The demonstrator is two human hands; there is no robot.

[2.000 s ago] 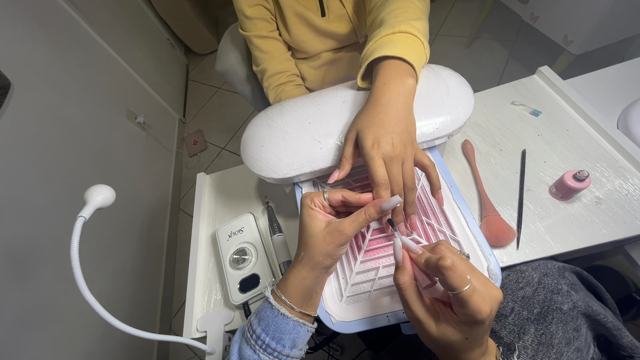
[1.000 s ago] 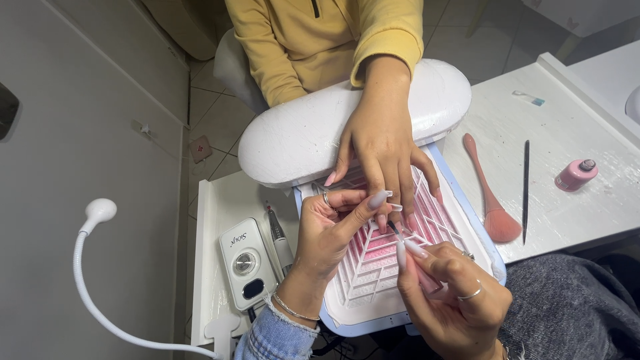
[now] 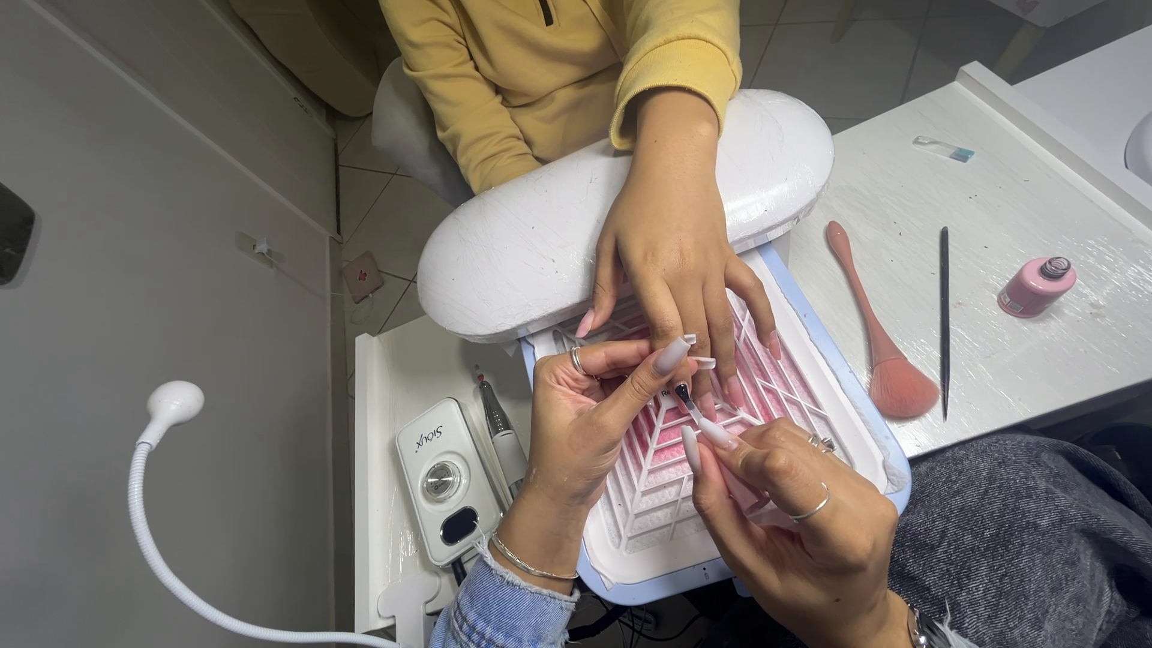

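My left hand [image 3: 589, 423] pinches a fingertip of the other person's hand [image 3: 675, 243] between thumb and fingers. That person's wrist rests on a white padded armrest [image 3: 504, 252], with the fingers spread over a dust collector's grille [image 3: 648, 486]. In my right hand [image 3: 792, 513] is a nail polish brush [image 3: 687, 402], held by its pink cap, its dark tip close to the pinched fingertip. Whether the bristles touch the nail cannot be told. An uncapped pink polish bottle [image 3: 1037, 288] lies tilted or stands on the white table at the right.
Right of the grille lie a pink dust brush [image 3: 900, 382], a thin black stick tool [image 3: 944, 324] and a small clear-and-blue item [image 3: 943, 149]. To the left are a nail drill's control box [image 3: 447, 486], its handpiece [image 3: 500, 427] and a white gooseneck lamp [image 3: 175, 402].
Both hands keep nearly the same places around the held fingertip. Only small shifts of the brush and the view show.
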